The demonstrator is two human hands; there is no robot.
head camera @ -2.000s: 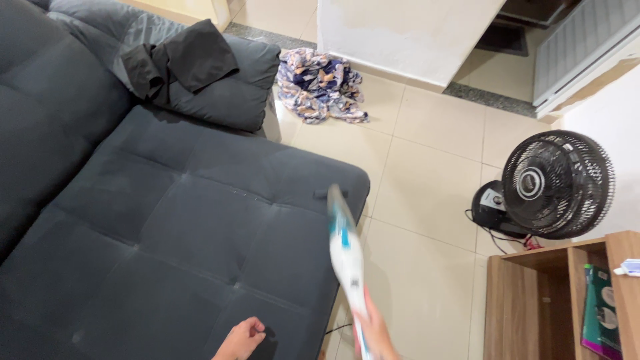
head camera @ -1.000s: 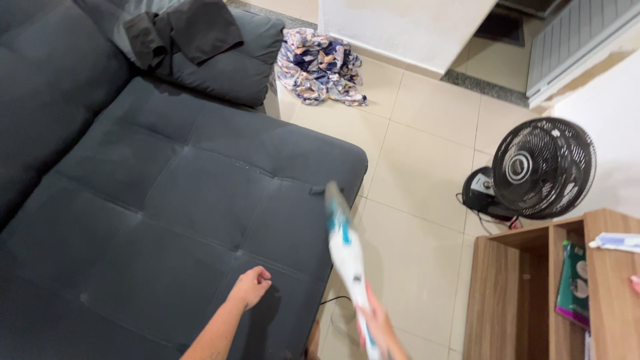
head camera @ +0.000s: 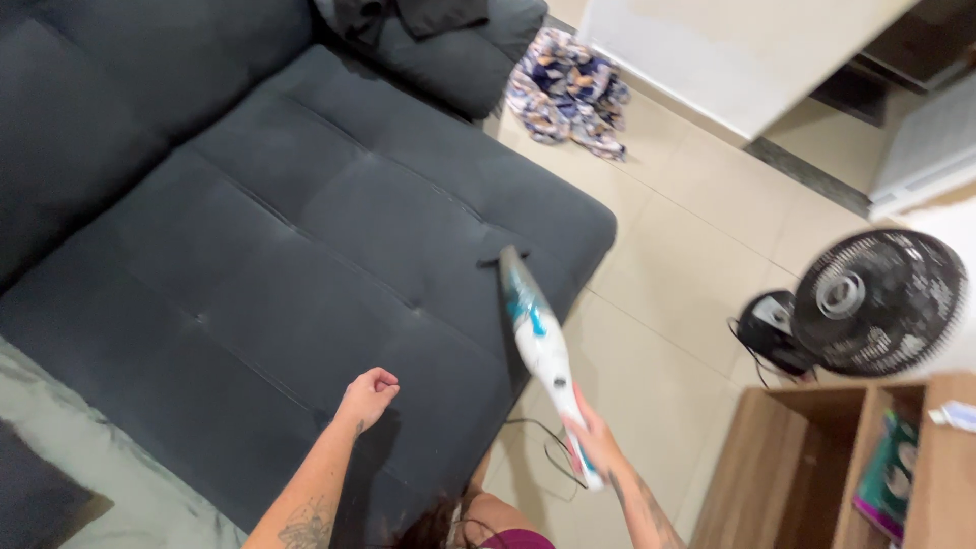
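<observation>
My right hand [head camera: 593, 442] grips the handle of a white and teal handheld vacuum cleaner [head camera: 543, 354]. Its dark nozzle attachment [head camera: 503, 258] rests on the dark grey sofa seat [head camera: 320, 282], close to the seat's right corner. My left hand [head camera: 369, 398] is over the seat, left of the vacuum, with its fingers curled and nothing visible in them. A thin dark cord [head camera: 545, 431] runs beside the seat's edge near the vacuum's handle.
A patterned cloth [head camera: 568, 95] lies crumpled on the tiled floor [head camera: 663, 259]. On the right stand a black fan [head camera: 877, 301] and a wooden shelf unit [head camera: 762, 465]. Dark clothing [head camera: 438, 15] drapes over the sofa's far part; a pale green cover [head camera: 114, 457] lies at lower left.
The view has swung, bringing the pale green cover into sight at lower left. My left hand has moved farther over the seat since the earliest frame. The vacuum remains in my right hand.
</observation>
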